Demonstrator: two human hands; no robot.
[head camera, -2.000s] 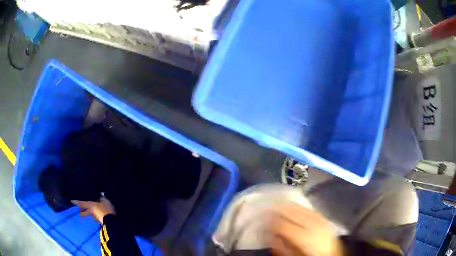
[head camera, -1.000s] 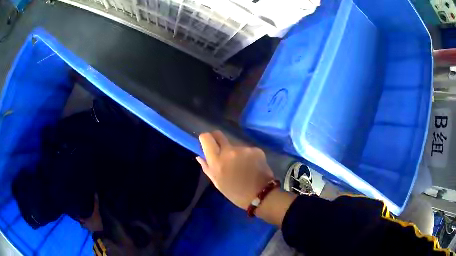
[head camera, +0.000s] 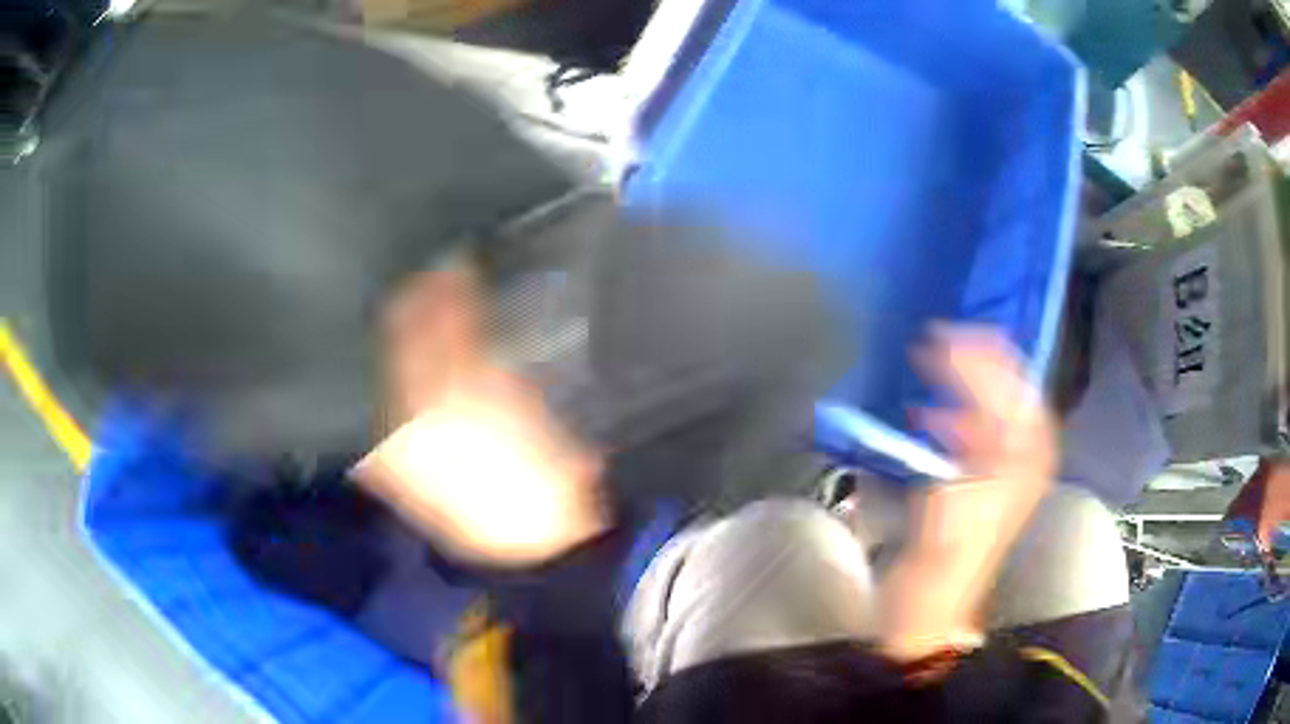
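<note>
A large blurred dark grey fabric bag (head camera: 269, 212) is up in front of me at the left, above the left blue crate (head camera: 212, 594). My left hand (head camera: 481, 424) holds it, with the fingers against the cloth. A second dark rounded part of fabric (head camera: 707, 325) spreads to the right, over the edge of the right blue crate (head camera: 835, 127). I cannot tell if it is the same bag. My right hand (head camera: 983, 453) is blurred, with fingers apart, near the right crate's front rim, touching no cloth. Black fabric (head camera: 304, 545) lies in the left crate.
My knees in light trousers (head camera: 764, 580) are below the right crate. A grey panel with dark characters (head camera: 1195, 325) stands at the right. Another blue crate (head camera: 1224, 637) is at the lower right, with part of a person's hand (head camera: 1259, 502) above it. A yellow floor line (head camera: 43, 396) runs at the left.
My left hand has risen from inside the left crate with the dark bag. My right hand has let go of that crate's rim and moved right. The view has shifted.
</note>
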